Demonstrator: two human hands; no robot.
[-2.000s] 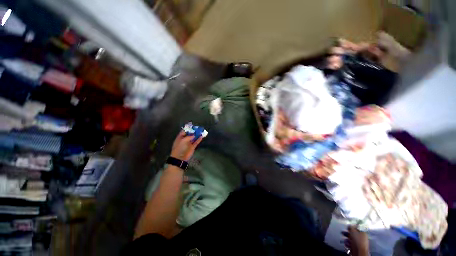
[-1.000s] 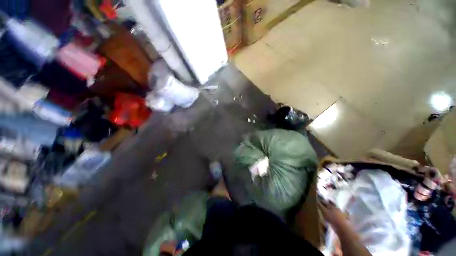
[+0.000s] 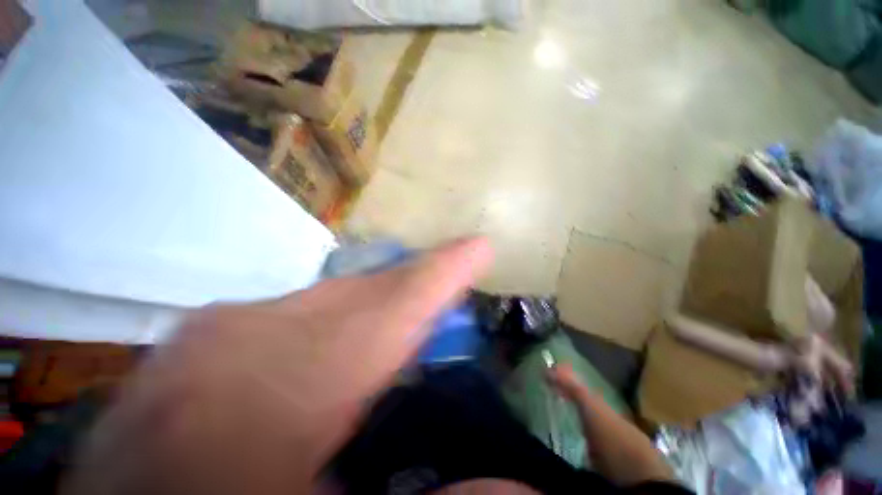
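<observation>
My left hand (image 3: 290,358) is large and blurred, close to the camera at the lower left. A blue-and-white item (image 3: 450,338) shows under its fingers; its shape is smeared, and the palm side is hidden. My right hand (image 3: 571,382) is small, low and right of centre, in front of a green sack (image 3: 542,387). A tiny pale thing shows at its fingertips, but I cannot tell whether the hand holds it.
A white table (image 3: 126,184) fills the upper left. Brown cartons (image 3: 309,160) stand beyond it on the shiny floor (image 3: 503,145). A black plastic bundle (image 3: 522,314) lies beyond the sack. An open cardboard box (image 3: 677,377) with cloth and plastic is at the lower right.
The view has swung towards the white table and open floor. My left hand has come up close to the camera. My right hand is now in front of the green sack, away from the cloth box.
</observation>
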